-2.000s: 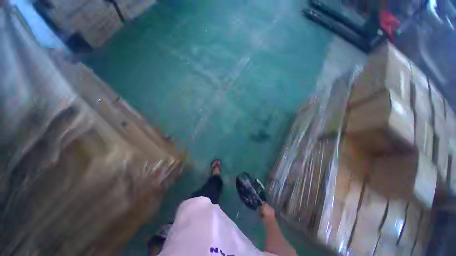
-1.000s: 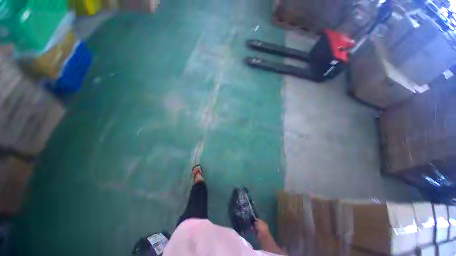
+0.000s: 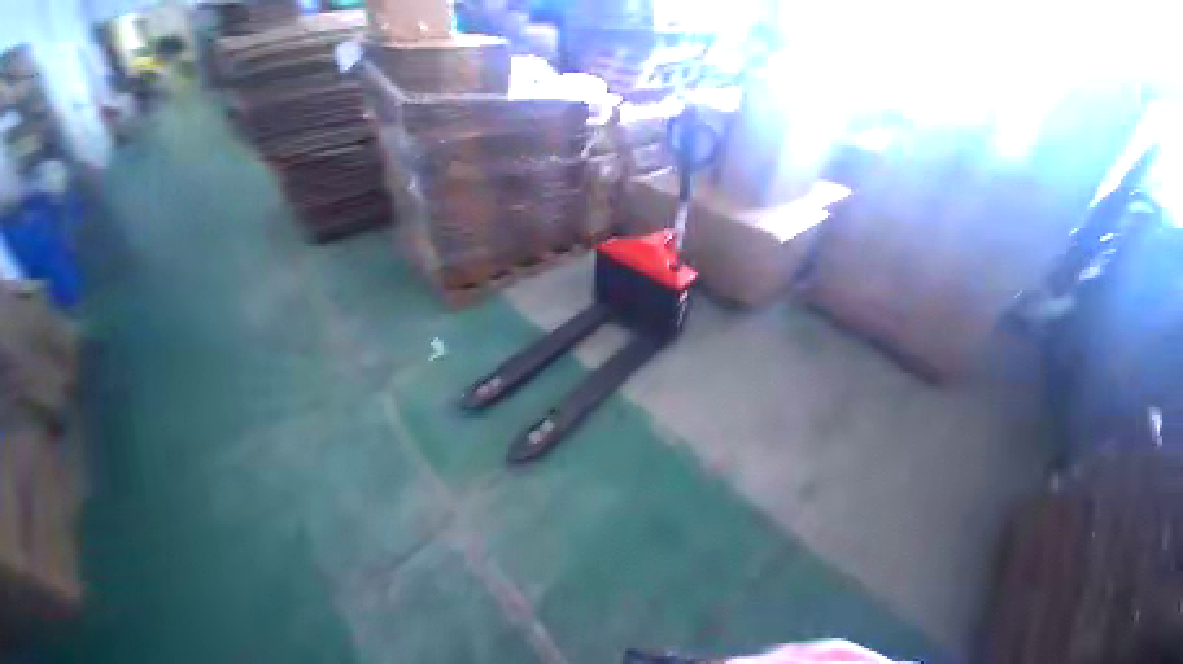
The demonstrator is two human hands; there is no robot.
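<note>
No hand shows; both my left hand and my right hand are out of the picture. A small dark shape is cut off by the bottom edge, beside a bit of my pink shirt; it may be a black parcel, but too little shows to tell. Nearest in front stands a pallet jack with a red top, a black body and an upright handle with a loop grip. Its two dark forks point down-left over the green floor.
Wrapped cartons stand on a pallet behind the jack. Layered brown sheets stand left of them. An open carton is right of the jack. Brown stacks line the right and left edges. A blue bin is at far left.
The view has lifted and turned right. The pallet jack now appears nearer the middle. The black parcel with the right hand, my legs and the labelled parcel at lower left have left the picture.
</note>
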